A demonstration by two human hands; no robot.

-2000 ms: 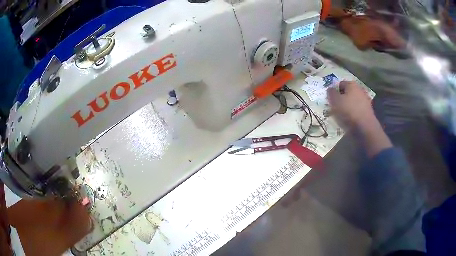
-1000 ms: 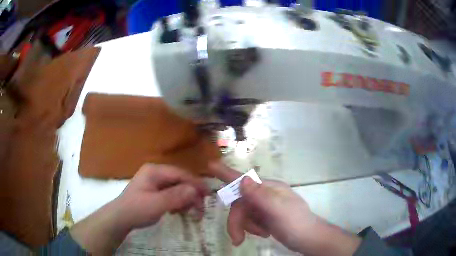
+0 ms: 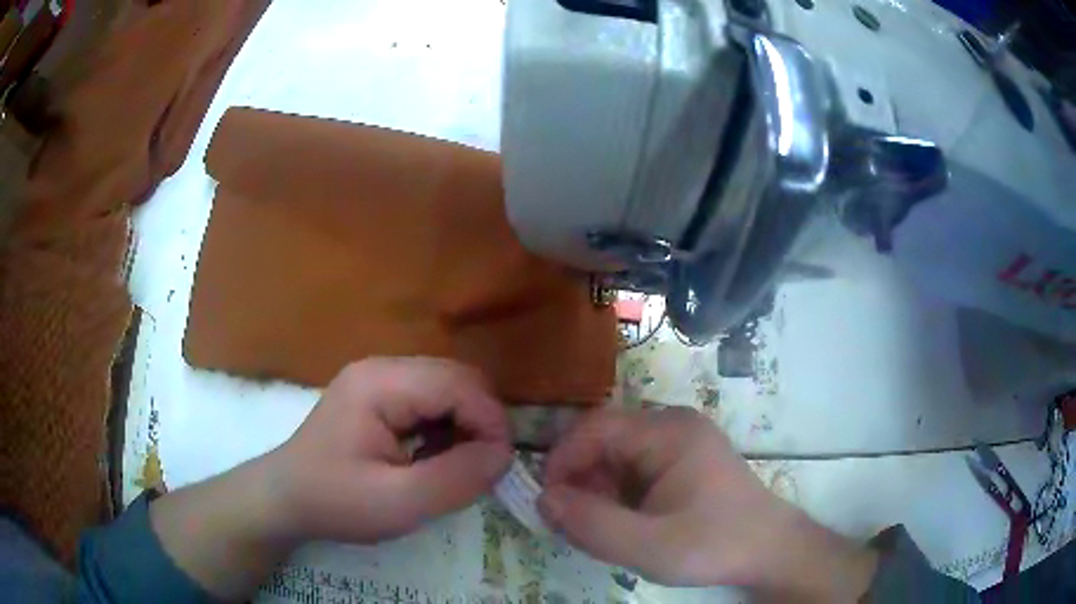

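Observation:
A brown leather-like panel (image 3: 354, 266) lies flat on the white table, its right end beneath the sewing machine head (image 3: 625, 130). A small white label (image 3: 519, 492) is held between the fingertips of both hands, just in front of the panel's near edge. My left hand (image 3: 395, 454) pinches its left end. My right hand (image 3: 637, 490) pinches its right end. The fingers cover part of the label. The needle area is mostly hidden behind the head and the chrome guard (image 3: 785, 130).
More brown pieces (image 3: 71, 271) are piled along the left side of the table. Snips with a red handle (image 3: 1012, 507) lie at the far right. A printed ruler (image 3: 342, 586) runs along the table's front edge.
The right hand has come from the machine's right end to the front of the panel with the label. The left hand has closed on the label too. The view has swung left and closer.

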